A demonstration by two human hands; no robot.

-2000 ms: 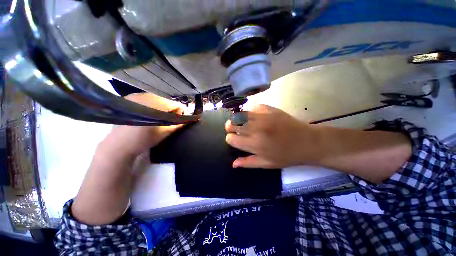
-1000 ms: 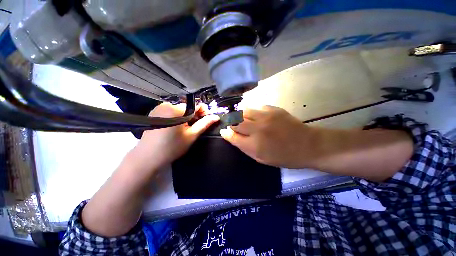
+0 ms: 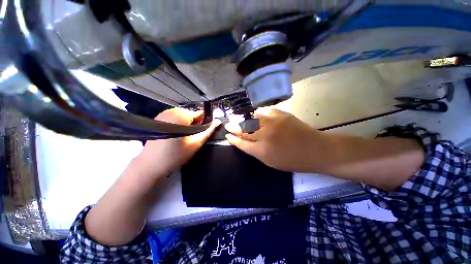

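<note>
A black fabric piece [image 3: 237, 175] lies on the white machine table, reaching its front edge. Another dark part [image 3: 137, 103] shows beyond my left hand. My left hand [image 3: 178, 136] pinches the fabric's far edge just left of the needle area, partly behind the blurred curved metal. My right hand [image 3: 279, 136] holds the same edge from the right, thumb and fingers close to the left fingertips. A small grey block [image 3: 250, 125] sits at my right fingertips. The needle area [image 3: 219, 112] is glaring under the lamp; the needle cannot be made out.
The white sewing machine head [image 3: 206, 31] spans the top, with a pale grey tension knob [image 3: 268, 85] hanging near the centre. Shiny curved metal [image 3: 98, 113] crosses the upper left. Dark snips [image 3: 421, 103] and a thin dark rod [image 3: 361, 117] lie at the right.
My left hand has come in from the left to the fabric edge near my right fingertips. The fabric's left part is no longer spread out. Over the last second the hands have barely moved.
</note>
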